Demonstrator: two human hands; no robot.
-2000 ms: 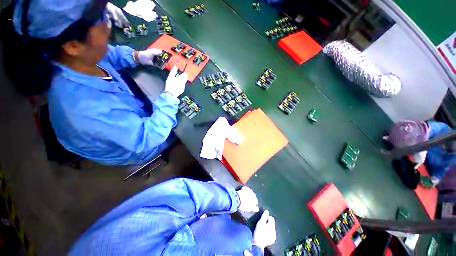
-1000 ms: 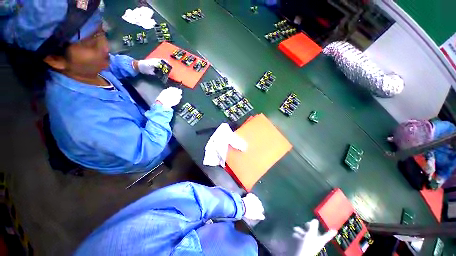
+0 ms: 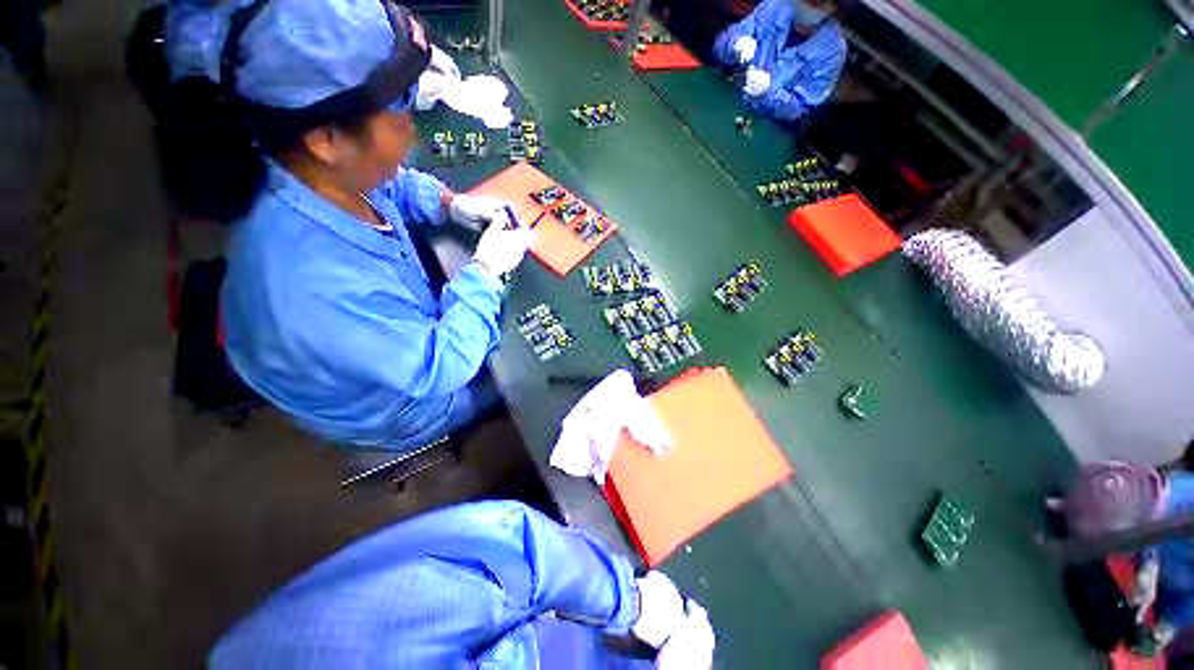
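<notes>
My left hand (image 3: 659,607), in a white glove, is at the bottom centre by the green bench's near edge. My right hand (image 3: 689,643), also gloved, is against it at the bottom rim. The fingers overlap and blur; a small dark patch shows beside them, and I cannot tell whether either hand holds anything. An orange-red foam sheet stack (image 3: 707,461) lies just beyond my hands, with a crumpled white cloth (image 3: 605,425) over its left corner. Populated circuit board panels (image 3: 644,317) lie in a group beyond the stack.
A worker in a blue smock (image 3: 354,308) sits at left, gloved hands by a red sheet (image 3: 543,216) carrying small boards. A red pad (image 3: 877,644) is cut off at the bottom. A green panel (image 3: 947,530) and a silver duct (image 3: 1002,308) are at right. Other workers sit farther off.
The view has shifted, so the bench appears lower and further right. My right hand has come back from the red pad and panels to my left hand. The neighbouring worker's hands have come together.
</notes>
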